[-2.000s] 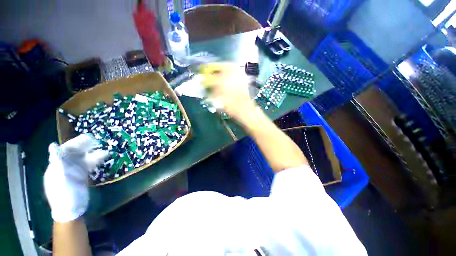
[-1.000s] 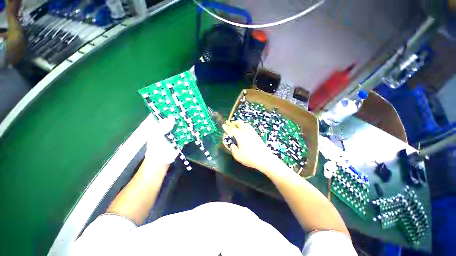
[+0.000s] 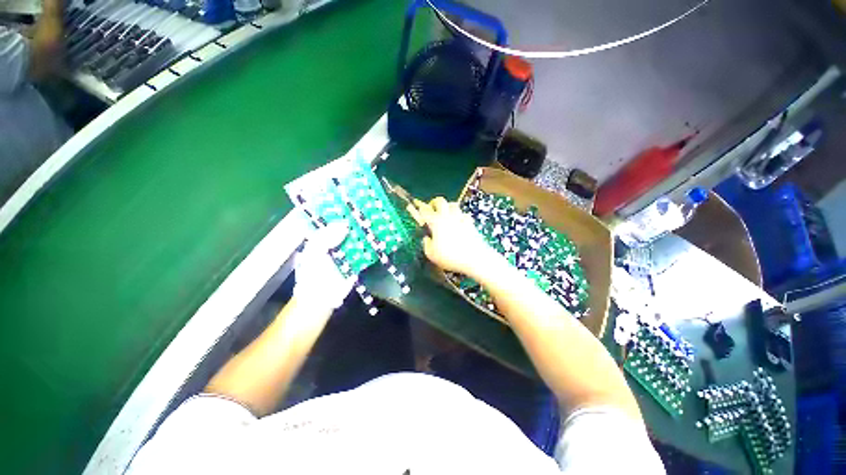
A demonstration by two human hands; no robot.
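Note:
A green PCB panel (image 3: pixel 357 215) with rows of white and black parts is held up over the bench's left edge. My left hand (image 3: pixel 322 266), in a white glove, grips its lower left side. My right hand (image 3: pixel 445 234), bare with yellowish fingertips, holds a small hand tool (image 3: pixel 397 190) whose tip is close to the panel's upper right edge; whether they touch is unclear. A cardboard box (image 3: pixel 594 243) filled with small single boards (image 3: pixel 533 250) stands just right of and partly behind my right hand and forearm.
A green conveyor (image 3: pixel 158 213) curves along the left. A black fan (image 3: pixel 445 83) stands behind the panel. A clear bottle (image 3: pixel 660 218), a red bottle (image 3: pixel 640 176) and dark bins (image 3: pixel 521 153) are behind the box. More panels (image 3: pixel 657 369) lie at right. Another person's arm (image 3: pixel 46 42) shows top left.
Two seconds ago my right hand was reaching over the bench and my left was at the box. Since one second ago, both hands hold panel and tool, and the tool's tip now extends to the panel's upper right.

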